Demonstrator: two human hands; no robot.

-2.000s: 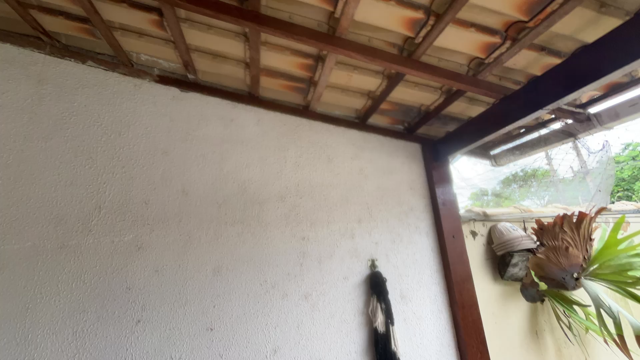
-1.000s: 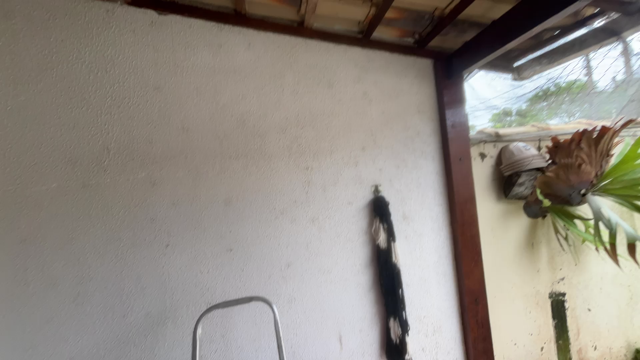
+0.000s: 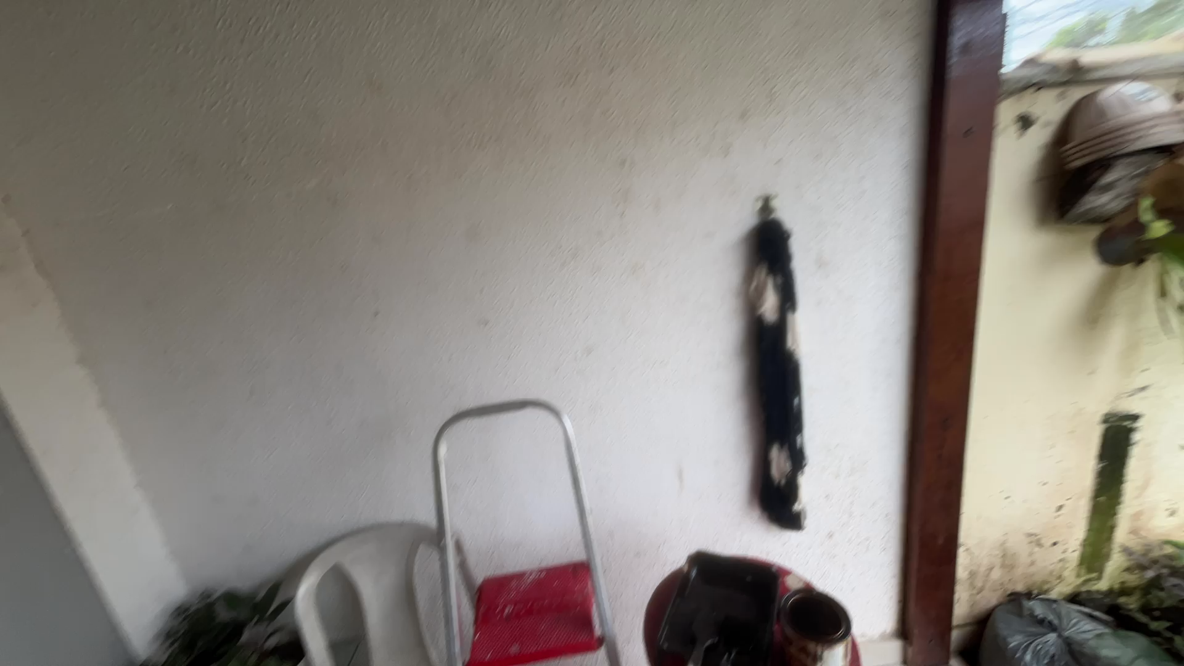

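Neither of my hands shows in the head view. A metal step stool with a red step (image 3: 536,610) and a tubular handle stands in front of the white textured wall (image 3: 416,231). To its right, a black paint tray (image 3: 721,606) and an open can (image 3: 815,622) rest on a round red surface (image 3: 659,606). A black and cream bundle, perhaps cloth or cord (image 3: 780,379), hangs from a small hook (image 3: 765,205) on the wall. What the tray and can hold is unclear in the blur.
A white plastic chair (image 3: 324,564) stands left of the stool, near a leafy plant (image 3: 227,629). A reddish-brown wooden post (image 3: 957,324) rises at the wall's right end. Beyond it are a mounted pot (image 3: 1119,125) and a dark plastic bag (image 3: 1041,634).
The view has tilted far down from the tiled roof. The stool's lower part, the chair, the tray and the can have come into sight.
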